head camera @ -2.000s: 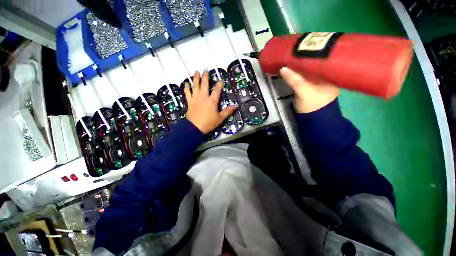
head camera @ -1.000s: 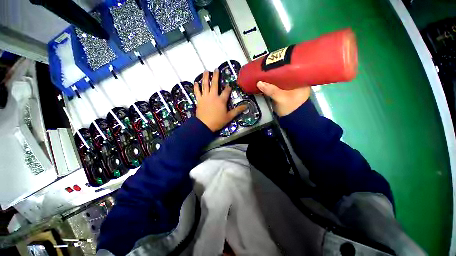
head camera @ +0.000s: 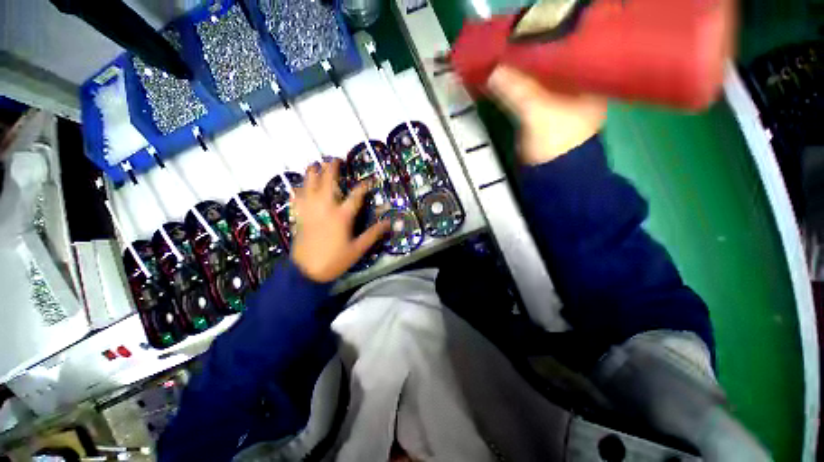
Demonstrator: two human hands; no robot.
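Several open black oblong electronic units stand side by side in a row on a white bench, each with a round pale-centred part at its near end and a white cable lead running away. My left hand lies flat with fingers spread over units right of the row's middle, partly hiding them. I cannot see it gripping anything. My right hand holds the red electric screwdriver, raised to the right of the row above the bench's edge. The screwdriver is blurred and cut off by the top edge; its tip points left.
Blue screw bins with silver screws stand behind the units. A black hanging driver is above them. A white machine box with red buttons is at the left. A green conveyor belt runs along the right.
My right hand has lifted the red screwdriver away from the rightmost unit, up and to the right. My left hand has moved left along the row, uncovering units at the right end.
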